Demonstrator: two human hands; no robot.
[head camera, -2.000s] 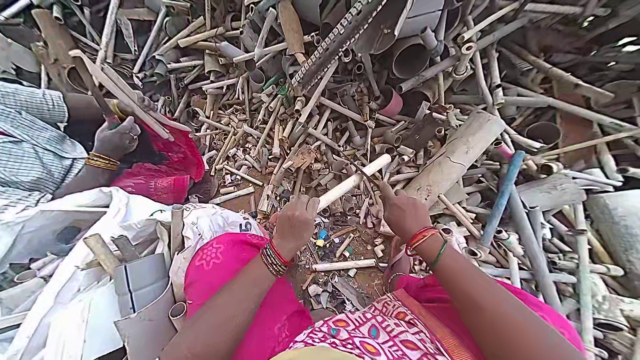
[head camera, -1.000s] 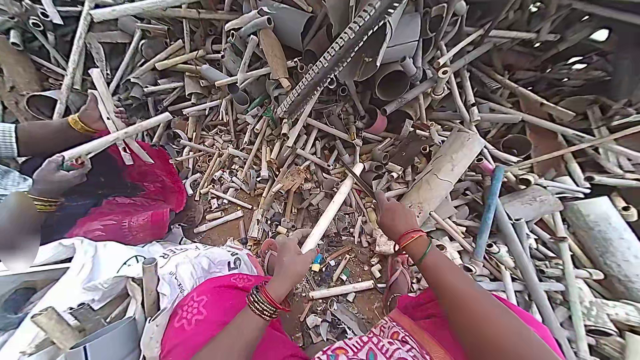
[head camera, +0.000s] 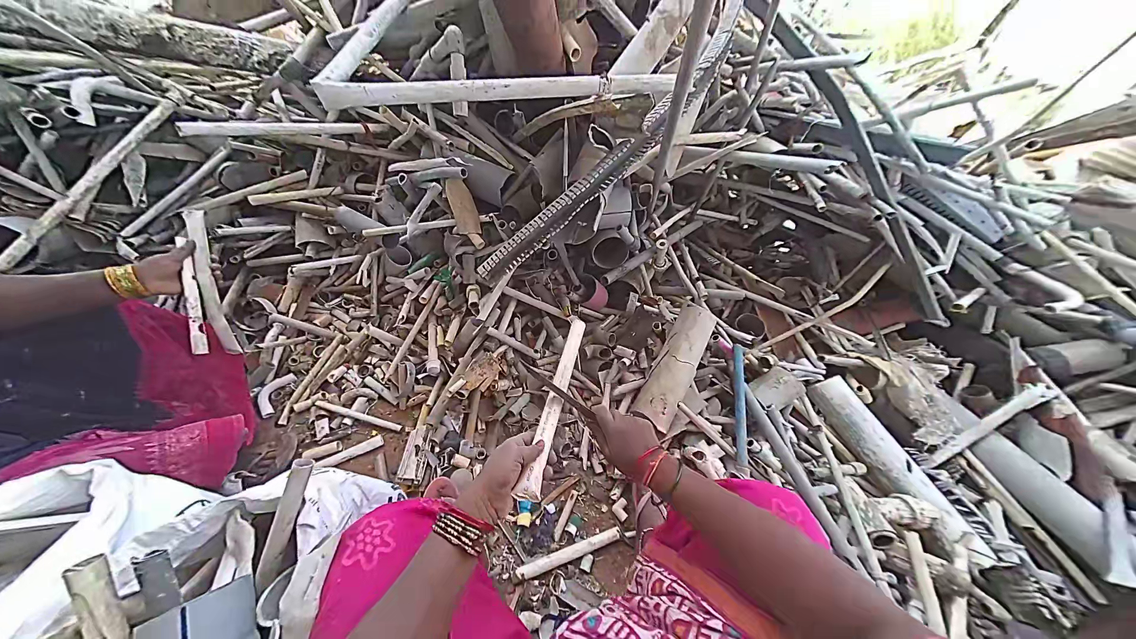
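Note:
My left hand (head camera: 508, 472) grips the lower end of a whitish length of plastic pipe (head camera: 559, 390), which slants up and away from me. To the right, my right hand (head camera: 621, 439) is closed around a dark, narrow tool (head camera: 559, 388), apparently a blade, whose length crosses over the pipe. The tool's handle is hidden in my fingers. Another pale pipe piece (head camera: 568, 554) lies on the ground between my knees. Short pipe offcuts and fittings are scattered below and beyond both hands.
A large heap of scrap pipes (head camera: 444, 133) rises ahead and to the right. At the left, another person's hand (head camera: 164, 271) holds pale strips (head camera: 206, 284). White sacks (head camera: 115, 506) with pipe pieces lie at lower left. A thick pipe (head camera: 679, 368) lies beyond my right hand.
The pipe in my left hand has turned from a shallow slant to a steeper one. The other person's strips now hang lower and nearly upright. The view has tilted up.

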